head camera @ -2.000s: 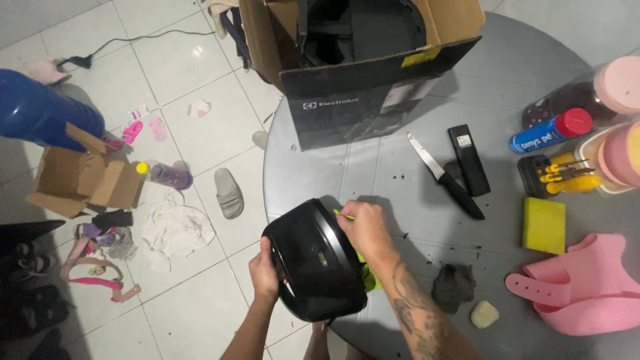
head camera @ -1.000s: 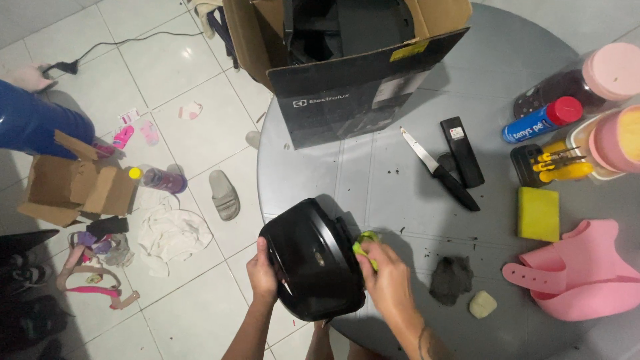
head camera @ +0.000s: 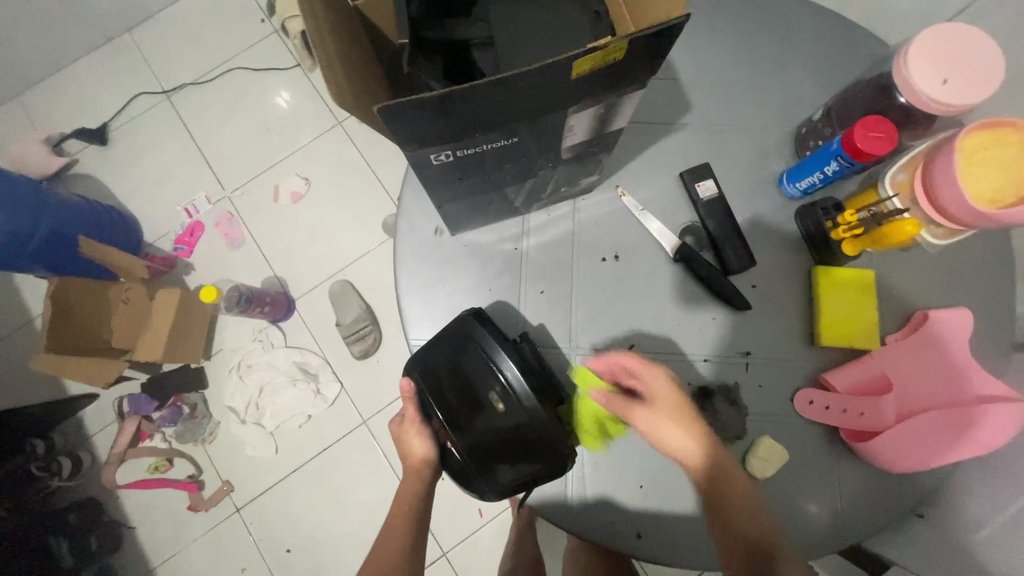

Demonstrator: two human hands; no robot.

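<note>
My left hand [head camera: 416, 432] grips the left side of a glossy black plastic appliance part [head camera: 488, 400], which is tilted near the edge of the round grey table [head camera: 480, 264]. My right hand [head camera: 648, 400] pinches a crumpled lime-green cloth [head camera: 596, 412] just right of the part; it is slightly blurred, and whether the cloth touches the part I cannot tell. Beyond my right hand lie a dark grey wad [head camera: 720, 408] and a small pale lump [head camera: 766, 457]. Farther up are a knife with a black handle [head camera: 712, 276] and its black sheath [head camera: 718, 218].
An open Electrolux cardboard box [head camera: 512, 152] stands at the table's back. To the right are a yellow sponge [head camera: 845, 307], a pink silicone bib [head camera: 928, 400], yellow-handled screwdrivers [head camera: 880, 236], a blue tube [head camera: 816, 170] and jars. A slipper [head camera: 354, 320] and a cut carton [head camera: 96, 320] lie on the floor.
My right hand has moved from the black part's right rim to a little right of it, with the green cloth still in its fingers. My left hand keeps its hold.
</note>
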